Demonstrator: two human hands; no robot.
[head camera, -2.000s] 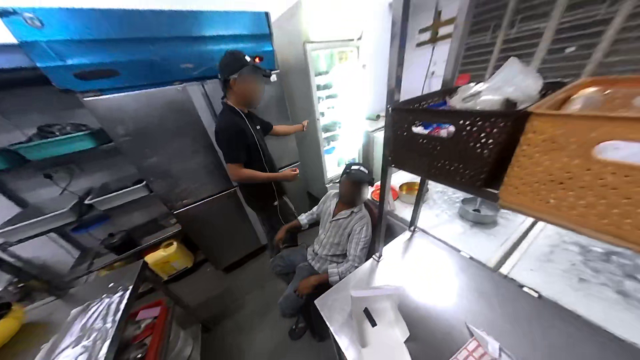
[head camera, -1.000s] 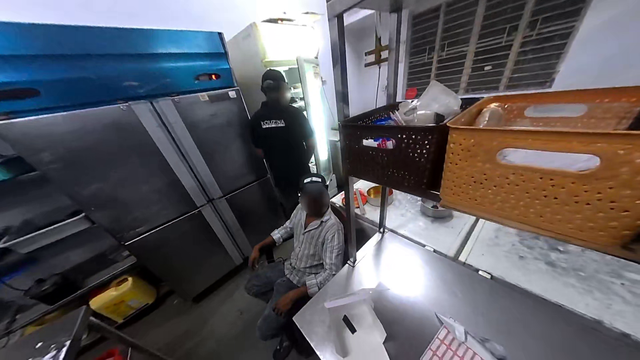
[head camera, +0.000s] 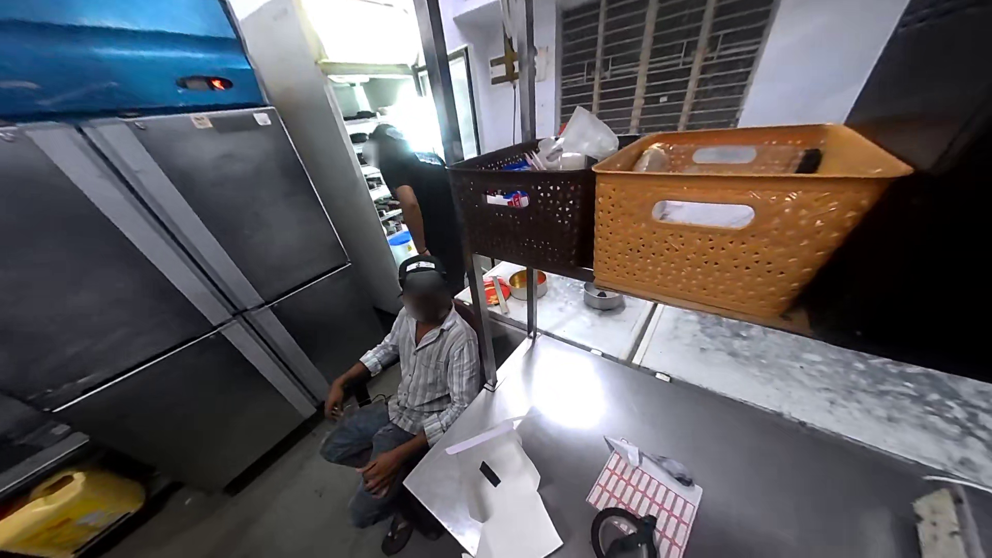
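Neither my left hand nor my right hand shows in the head view. In front of me, at the lower edge, a steel worktable (head camera: 744, 465) carries an unfolded white cardboard box (head camera: 508, 496) with a small black piece (head camera: 490, 473) on it. To its right lies a sheet of red-and-white labels (head camera: 647, 496) with a crumpled clear plastic piece at its top. A black ring-shaped object (head camera: 624, 533) overlaps the sheet's lower edge.
An orange plastic basket (head camera: 705, 240) and a dark brown basket (head camera: 527, 213) sit on a shelf above the table. A seated person (head camera: 434, 364) is beside the table; another person (head camera: 434, 201) stands at an open, lit refrigerator. Steel refrigerator doors (head camera: 225, 201) are at left, a yellow jerrycan (head camera: 74, 508) below.
The standing person has turned toward the lit refrigerator, whose door now stands open. A black ring-shaped object now shows by the label sheet. The view has swung right.
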